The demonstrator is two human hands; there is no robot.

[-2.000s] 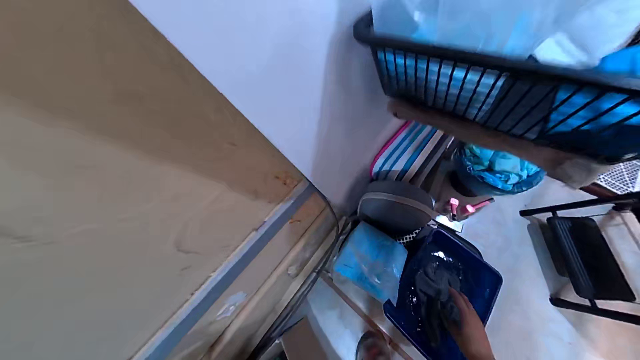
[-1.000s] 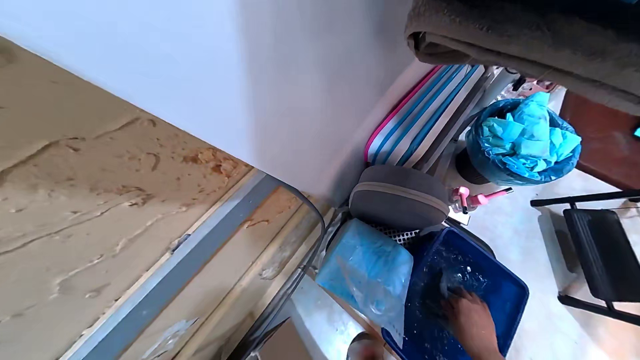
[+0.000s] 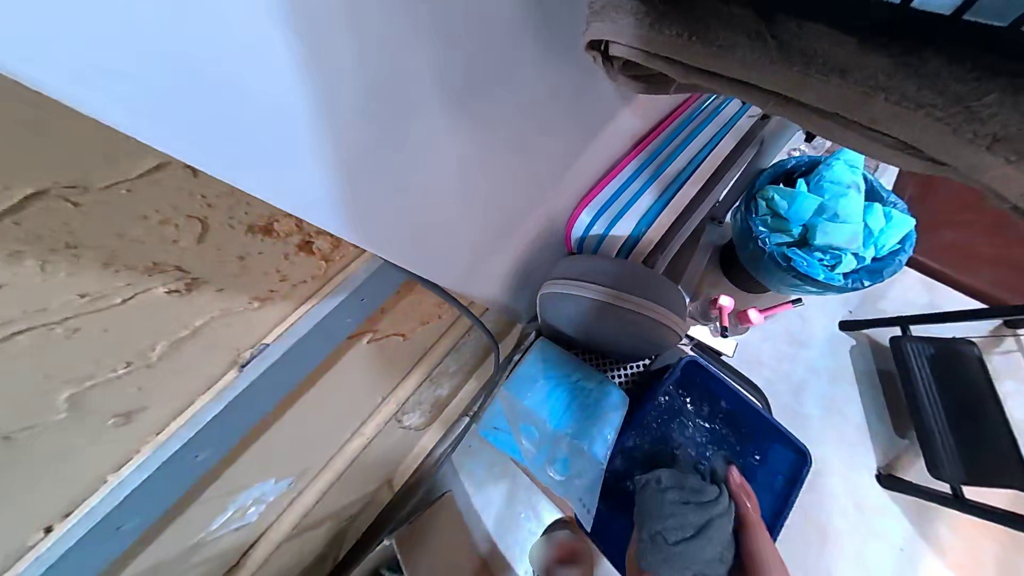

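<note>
A wet grey cloth [image 3: 684, 524] is bunched over the lower part of a dark blue plastic tub [image 3: 788, 456]. The tub has whitish suds or droplets on its inside. My right hand [image 3: 754, 524] is closed against the cloth's right side, its fingertips blurred. At the cloth's lower left edge shows a sliver of skin, which looks like part of my left hand [image 3: 632, 558]; the rest of that hand is hidden or out of frame. A light blue package in clear plastic [image 3: 560, 408] lies against the tub's left side.
A grey zipped case [image 3: 612, 308] and pink-topped bottles [image 3: 740, 312] stand beyond the tub. Farther back is a bin with a blue liner [image 3: 828, 228]. A black-framed chair [image 3: 956, 408] stands right; a brown towel [image 3: 800, 72] hangs overhead. A stained wall [image 3: 160, 280] runs along the left.
The grey cloth, low in the tub a second ago, now shows larger and bunched near the bottom edge of the view. A sliver of skin has appeared at its left. The view has shifted.
</note>
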